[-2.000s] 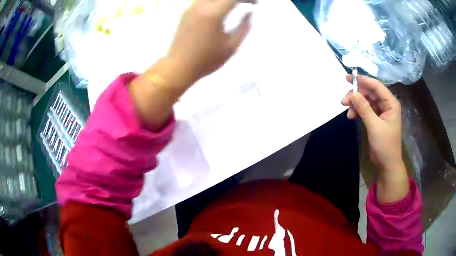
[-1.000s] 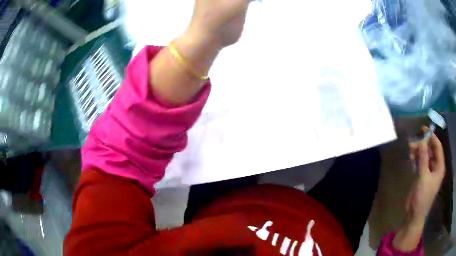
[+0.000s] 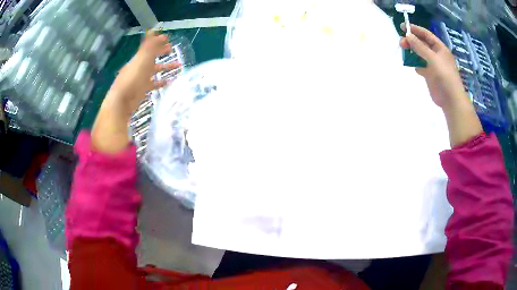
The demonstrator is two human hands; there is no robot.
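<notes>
My right hand (image 3: 433, 59) is at the upper right and pinches the stem of a white T-shaped stemmed insert (image 3: 406, 17), head up. My left hand (image 3: 139, 79) is at the upper left, blurred, with fingers apart and nothing visible in it. It is over a clear insert tray (image 3: 142, 122) with rows of thin parts, partly hidden by the hand. A large bright white sheet (image 3: 323, 158) lies between the hands. Small yellowish parts (image 3: 327, 30) show faintly at the top centre.
Clear trays of housings (image 3: 54, 62) are stacked at the far left. A clear plastic bag (image 3: 173, 141) bulges beside the sheet's left edge. A blue tray (image 3: 493, 116) with rows of pale parts is at the right. A brown cardboard box (image 3: 14, 190) is low at the left.
My left hand has moved from over the sheet to the insert tray at the left. My right hand still holds the insert, now higher up beside the blue tray. The view has shifted.
</notes>
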